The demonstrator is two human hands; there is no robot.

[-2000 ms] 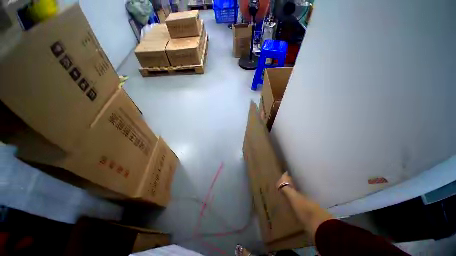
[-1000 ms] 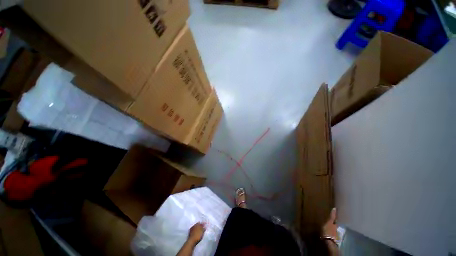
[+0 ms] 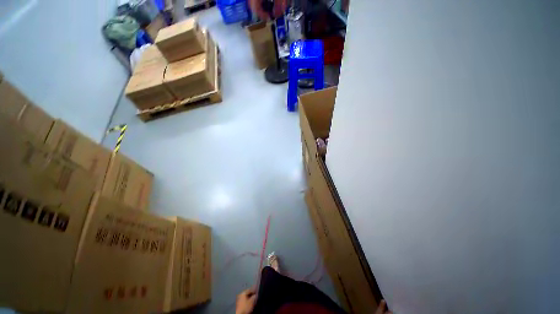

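Flat brown cardboard (image 3: 334,251) stands on edge along the large white surface (image 3: 442,153), right of centre. My right hand (image 3: 382,307) is at the bottom edge, mostly cut off; its fingertips are at the cardboard's upper edge, and its grip is hidden. My left hand (image 3: 247,302) is low in the picture beside my dark-clothed leg, partly cut off and blurred; I cannot tell if it holds anything. An open carton (image 3: 316,113) stands at the far end of the cardboard, with something small and pale at its inner edge.
Printed cartons (image 3: 123,251) are stacked on the left. Further off are a wooden pallet (image 3: 184,109) with cartons, a blue stool (image 3: 305,55), a fan base (image 3: 277,75) and a blue crate (image 3: 233,10). My foot (image 3: 272,262) is on the grey floor by red lines.
The view has swung back up towards the pallet and stool. My left hand is no longer on the white wrapped bundle, which is out of view. My right hand is now mostly cut off.
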